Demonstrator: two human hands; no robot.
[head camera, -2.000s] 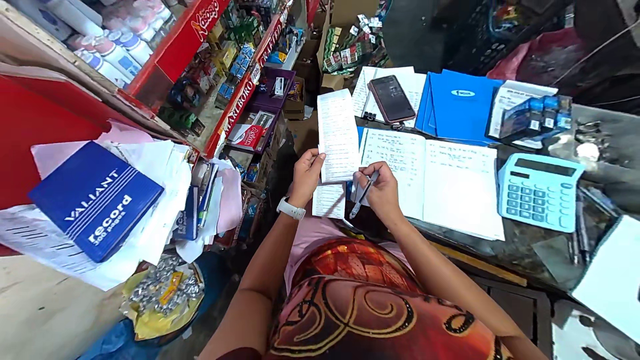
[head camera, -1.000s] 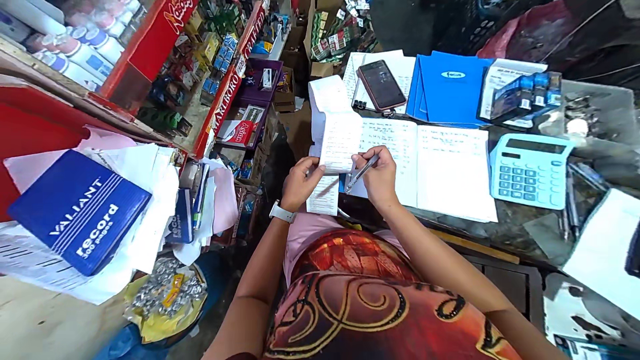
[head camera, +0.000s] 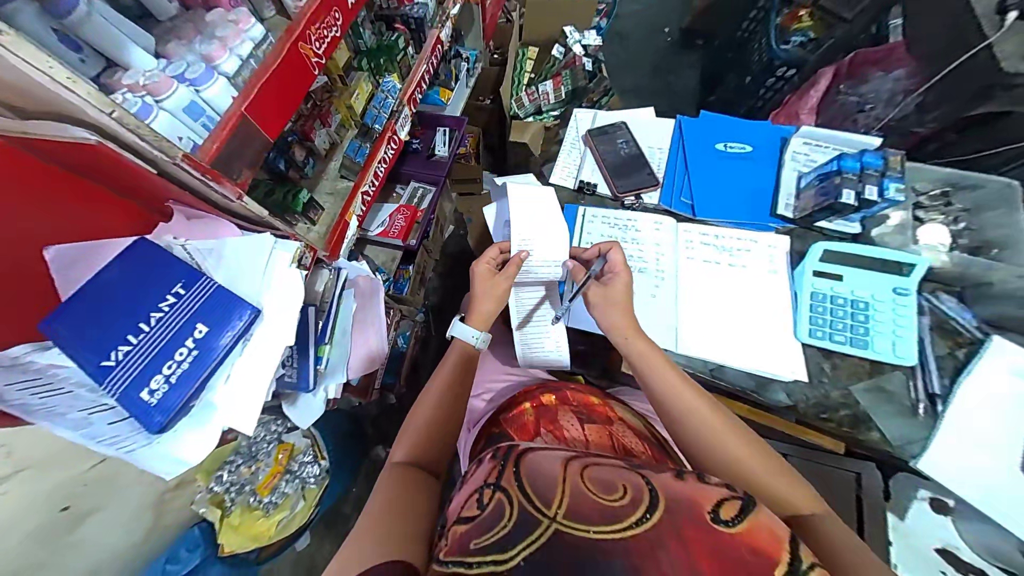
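Observation:
A long printed paper slip (head camera: 541, 320) hangs folded between my hands, its lower part reaching toward my lap. My left hand (head camera: 494, 282), with a white watch at the wrist, pinches the slip's left edge. In my right hand (head camera: 606, 288) is a pen (head camera: 579, 290), its lower end pointing down and left over the slip; the thumb of that hand is at the slip's right edge. Just right of the slip, an open notebook (head camera: 720, 320) with handwriting lies on the table, partly under my right hand.
Beyond the notebook lie a smartphone (head camera: 622, 158) on papers and blue folders (head camera: 726, 164). A light blue calculator (head camera: 862, 302) sits to the right, with pens (head camera: 928, 352) beside it. At left are a blue record book (head camera: 150, 334) on loose papers and shelves of goods (head camera: 344, 104).
The slip, held up long and fairly flat two seconds ago, is now folded over, with its printed lower part hanging below my hands. The pen has stayed in my right hand.

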